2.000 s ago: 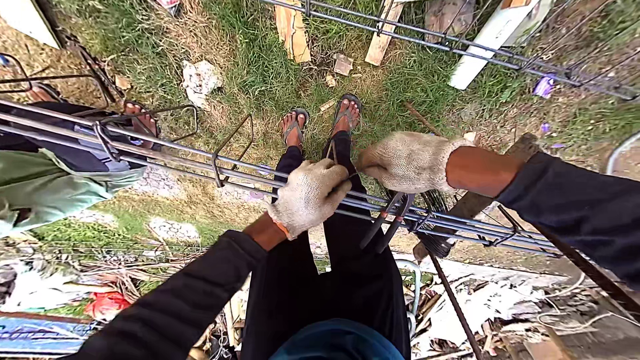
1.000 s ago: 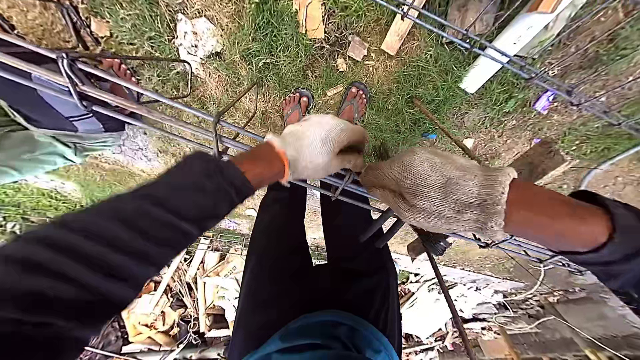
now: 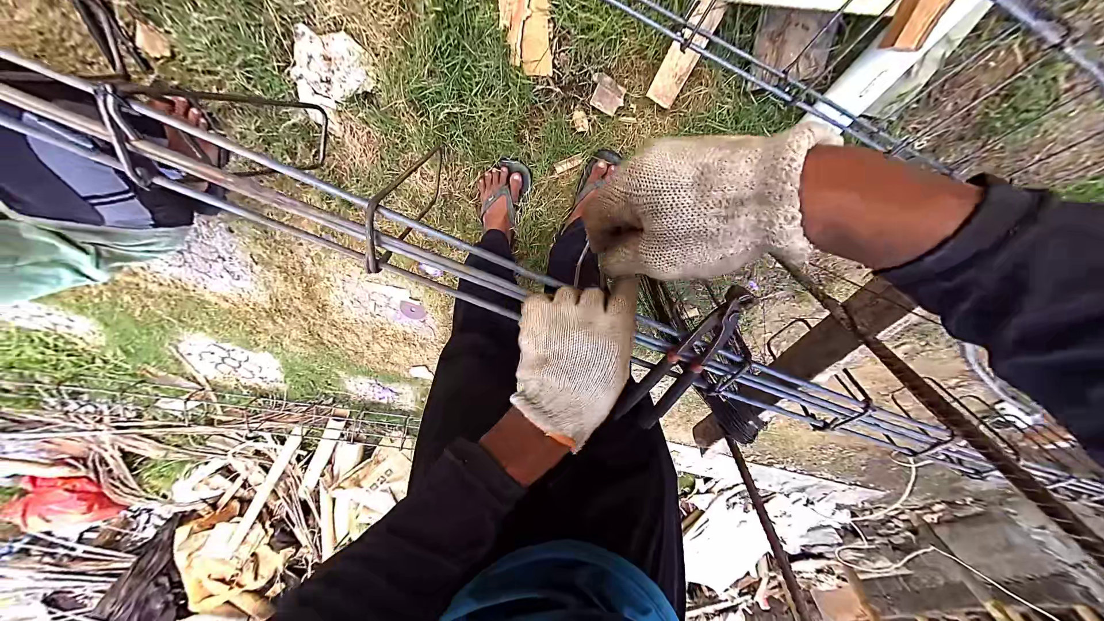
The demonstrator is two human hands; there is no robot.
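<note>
Long steel reinforcing bars (image 3: 431, 252) run diagonally across the view. My left hand (image 3: 576, 362), in a knitted glove, is closed over the bars at the middle. Just above and to its right, my gloved right hand (image 3: 690, 207) has curled fingers near the top of a bent steel stirrup (image 3: 585, 263); its fingertips are blurred, so its hold is unclear. Pincers (image 3: 690, 358) with dark handles rest across the bars, right of my left hand. Beside them hangs a bundle of thin dark tie wire (image 3: 733, 418). Another stirrup (image 3: 373, 233) sits on the bars to the left.
Another person's leg and foot (image 3: 185, 129) are at the left, beyond more stirrups. A second bar cage (image 3: 776, 82) crosses the upper right. A wooden support (image 3: 828, 336) and a rusty bar (image 3: 914, 379) stand at the right. Scrap and debris (image 3: 233, 543) lie at the lower left.
My right hand has lifted up and away from the bars. My left hand has moved to the near side of the bars, over them. The pincers remain on the bars.
</note>
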